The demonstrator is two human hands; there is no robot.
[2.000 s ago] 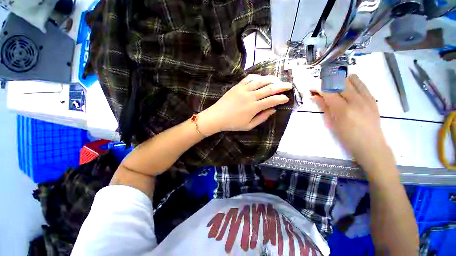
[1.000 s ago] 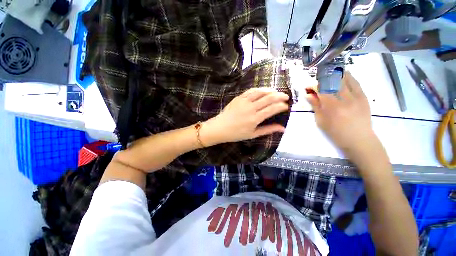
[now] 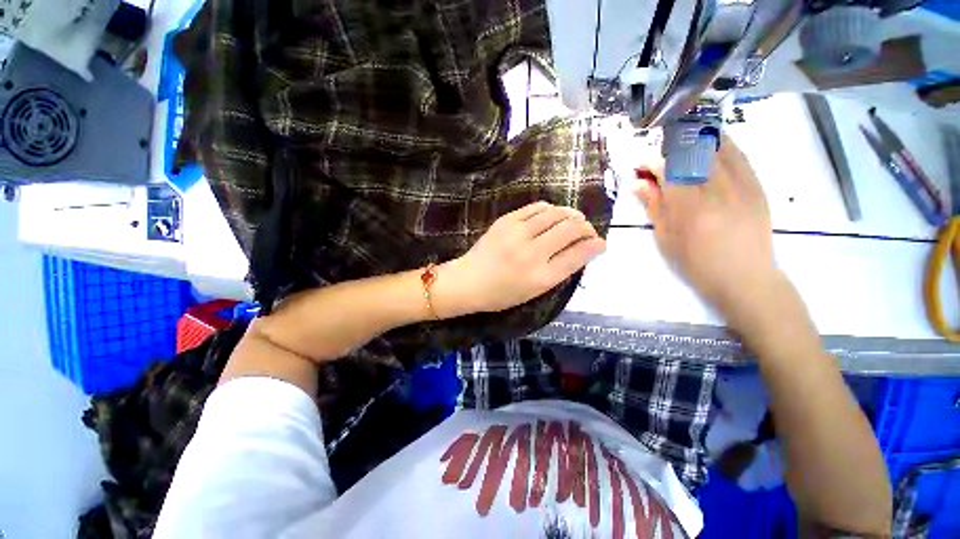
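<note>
The dark plaid garment point(image 3: 421, 158) lies in a large heap left of the needle area, its right edge under the presser foot area point(image 3: 608, 97). My left hand point(image 3: 532, 253) lies flat on the cloth near its right edge, fingers slightly curled. My right hand point(image 3: 716, 221) is right of the cloth edge, behind the clear bluish-grey cylinder point(image 3: 692, 150), which covers part of its fingers. The hand is blurred; whether it holds anything cannot be told. The sewing machine head point(image 3: 726, 47) is above the hands.
Tweezers point(image 3: 834, 156), thread snips point(image 3: 900, 168) and yellow-handled scissors point(image 3: 937, 279) lie at the right of the white table point(image 3: 674, 290). A grey motor box point(image 3: 79, 116) stands at left. A blue crate point(image 3: 111, 321) and more plaid cloth point(image 3: 158, 421) are below left.
My left hand has moved slightly down, away from the needle area, and its fingers are more curled. My right hand has shifted slightly left. The cloth's right edge has shifted slightly left.
</note>
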